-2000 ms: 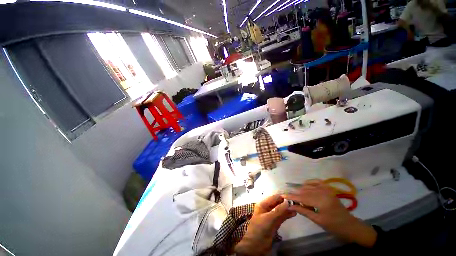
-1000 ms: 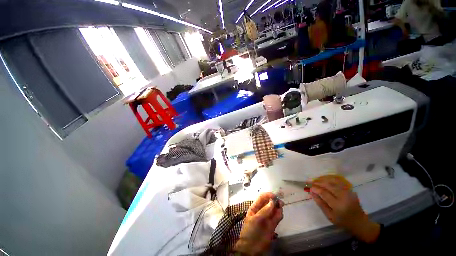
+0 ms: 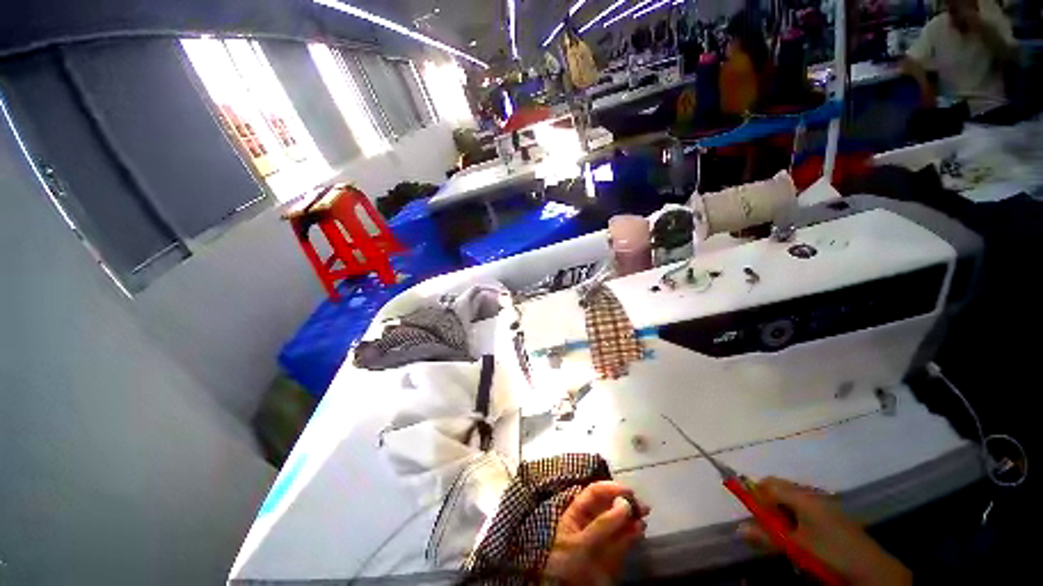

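My right hand (image 3: 818, 529) is shut on the scissors (image 3: 749, 495) by their red handle. The blades point up and left over the machine bed (image 3: 778, 446). My left hand (image 3: 595, 532) is at the bed's front edge, fingertips pinched on a tiny part (image 3: 626, 505), too small to name. Black-and-white checked fabric (image 3: 520, 515) lies beside and partly behind my left hand. Pale fabric (image 3: 429, 429) with a dark strip (image 3: 485, 401) lies left of the needle area. A small round thing (image 3: 638, 442) sits on the bed.
Brown plaid cloth (image 3: 613, 338) hangs over the machine arm (image 3: 801, 275). A thread cone (image 3: 746, 206) and pink cylinder (image 3: 628, 243) stand behind. Grey checked fabric (image 3: 414, 339) lies at the table's rear left. A red stool (image 3: 341, 235) and a person (image 3: 966, 57) are beyond.
My right hand has taken hold of the scissors and moved toward the front edge, bringing them off the bed. My left hand has moved down, apart from the right.
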